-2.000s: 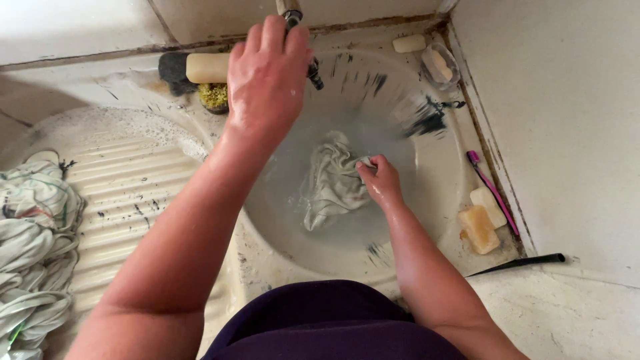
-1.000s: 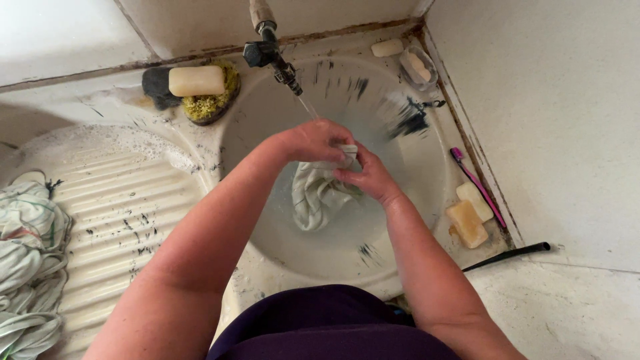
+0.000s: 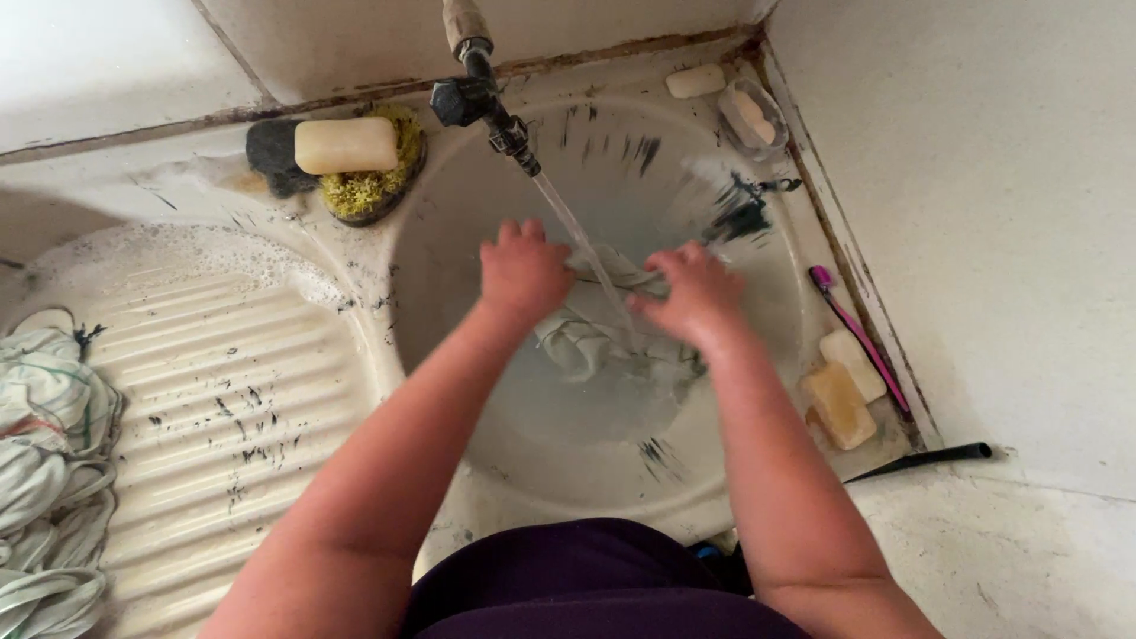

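Observation:
A light cloth [image 3: 581,342] lies partly under cloudy water in the round sink basin [image 3: 550,470]. Water runs onto it from the dark-handled tap [image 3: 488,102]. My left hand [image 3: 525,275] is at the cloth's upper left edge, fingers bent; whether it grips the fabric cannot be made out. On the other side of the stream, my right hand [image 3: 692,293] has its thumb and fingers around a raised fold of the cloth.
A soap bar [image 3: 346,146] rests on a yellow scrubbing brush [image 3: 368,191] behind the ribbed drainboard [image 3: 231,417]. Wet cloths [image 3: 53,426] are heaped at far left. Along the right rim lie a pink toothbrush [image 3: 861,342], an amber soap bar [image 3: 837,406] and a clear soap dish [image 3: 753,120].
My left hand was at the tap two seconds ago, then met my right hand over the bunched cloth. Now my hands are apart, and the cloth is lower and more spread in the water.

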